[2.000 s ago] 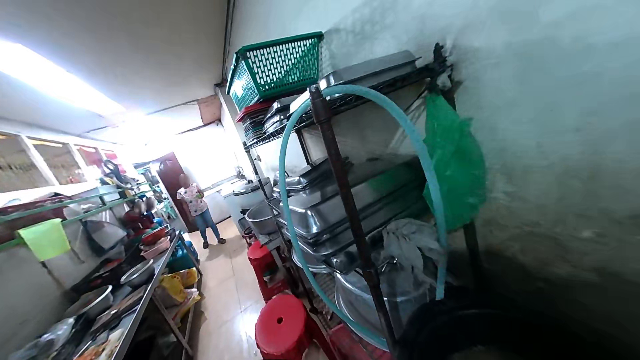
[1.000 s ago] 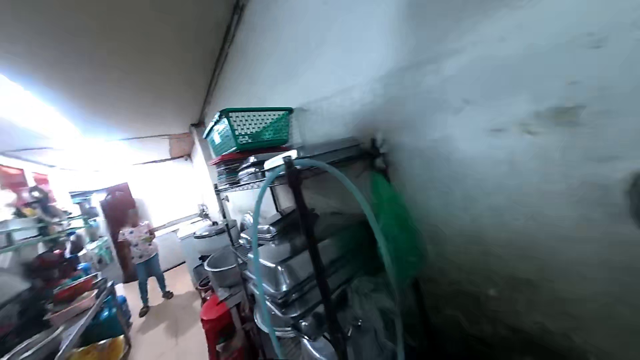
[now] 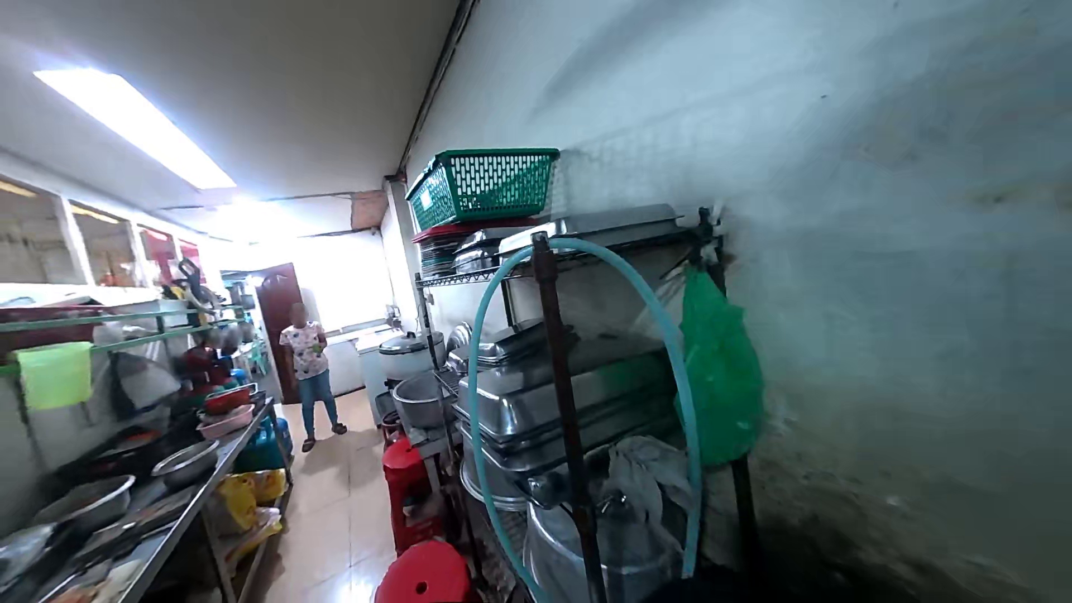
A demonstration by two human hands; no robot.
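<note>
Neither of my hands shows in the head view. Nearest to me is a metal rack [image 3: 563, 377] with a pale blue hose [image 3: 689, 394] looped over its corner post. A green plastic basket [image 3: 502, 186] rests on stacked trays on the top shelf. Below it lie steel chafing pans [image 3: 511, 394]. A large lidded metal pot [image 3: 603, 553] stands low down, partly under a clear plastic bag [image 3: 649, 477]. A green plastic bag [image 3: 720, 377] hangs at the rack's right side.
Red plastic stools [image 3: 425, 574] stand at the rack's foot. Along the left wall runs a metal worktable [image 3: 201, 502] with basins [image 3: 186, 463]. Another person [image 3: 308, 368] stands on the tiled aisle near a brown door [image 3: 280, 327]. A concrete wall [image 3: 904, 335] fills the right side.
The view has swung about between the frames. The other person stands in the aisle in all of them; no hand of mine appears in any.
</note>
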